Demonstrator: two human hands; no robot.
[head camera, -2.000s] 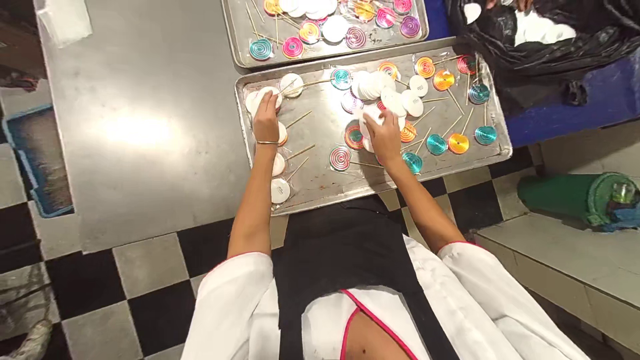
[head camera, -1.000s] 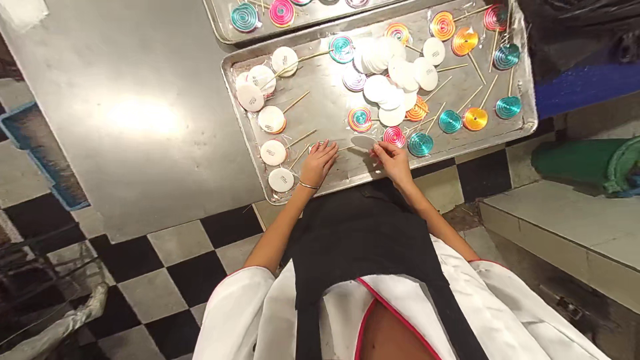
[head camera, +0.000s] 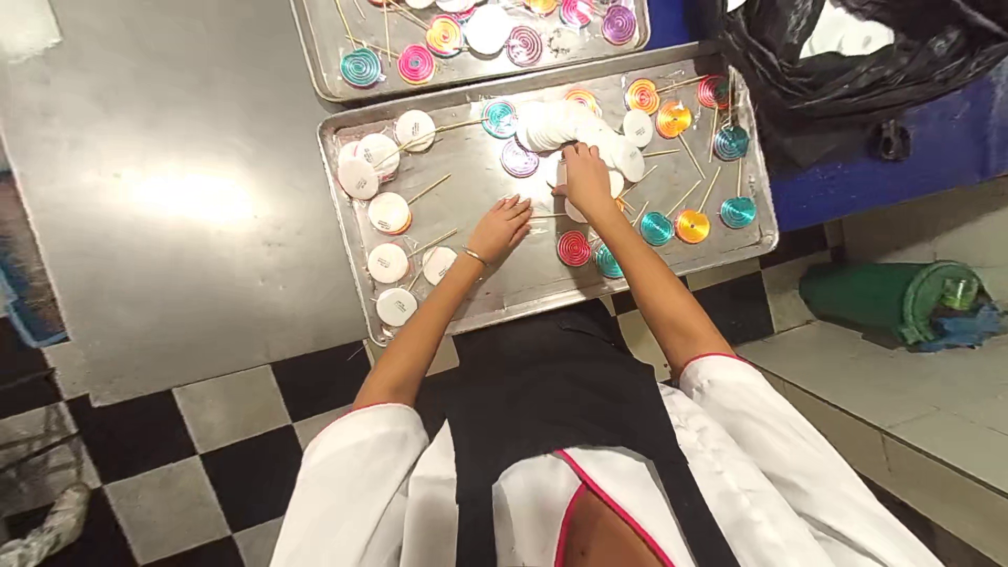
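My right hand reaches into a pile of white round discs in the middle of a metal baking tray; its fingertips are at the discs, and whether they grip one is unclear. To its lower left, my left hand rests low over the tray, near a thin stick; what lies under its fingers is hidden. Spiral lollipops on sticks surround the pile, among them a purple one and a red one. Along the tray's left side, white discs with small print lie over lollipops.
Another metal tray of lollipops adjoins the far edge. A black plastic bag with white pieces inside stands at the upper right on a blue surface. A steel table extends left. A green bin lies at the right.
My right hand has moved from the tray's near edge up to the disc pile. My left hand has also moved away from the near edge. A white disc now lies beside the left column.
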